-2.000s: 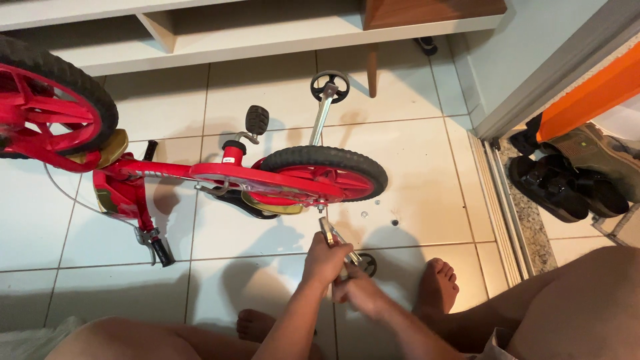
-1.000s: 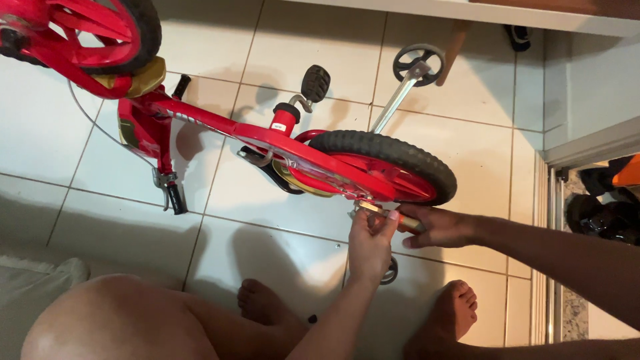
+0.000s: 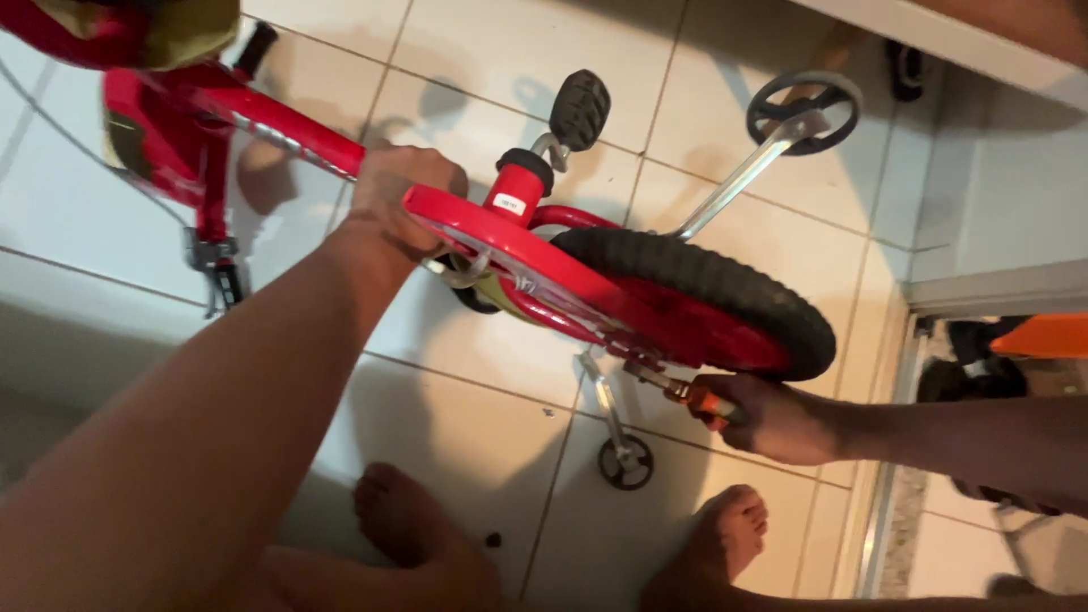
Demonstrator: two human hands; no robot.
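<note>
A red child's bicycle (image 3: 297, 140) is upside down on the tiled floor. My left hand (image 3: 404, 191) is closed around its frame tube, beside the red chain guard (image 3: 510, 246). Below the rear wheel (image 3: 705, 289), my right hand (image 3: 769, 416) grips a hand tool with an orange handle (image 3: 707, 404); its metal end is at the rear axle area, and its exact kind is unclear. One training wheel (image 3: 803, 113) stands out on a metal arm beyond the tire. The other training wheel (image 3: 626, 461) is on the near side, its bracket (image 3: 603, 391) reaching toward the axle. A black pedal (image 3: 580, 110) points up.
A small metal part (image 3: 548, 412) and a small dark piece (image 3: 493, 540) lie on the floor near my bare feet (image 3: 739, 527). White furniture (image 3: 960, 34) borders the upper right. Shoes (image 3: 969, 374) are beyond a door track (image 3: 888, 476) at the right.
My left hand has moved from the rear axle up to the frame tube. My right hand remains near the axle, now with the orange-handled tool visible. The view is closer to the bicycle.
</note>
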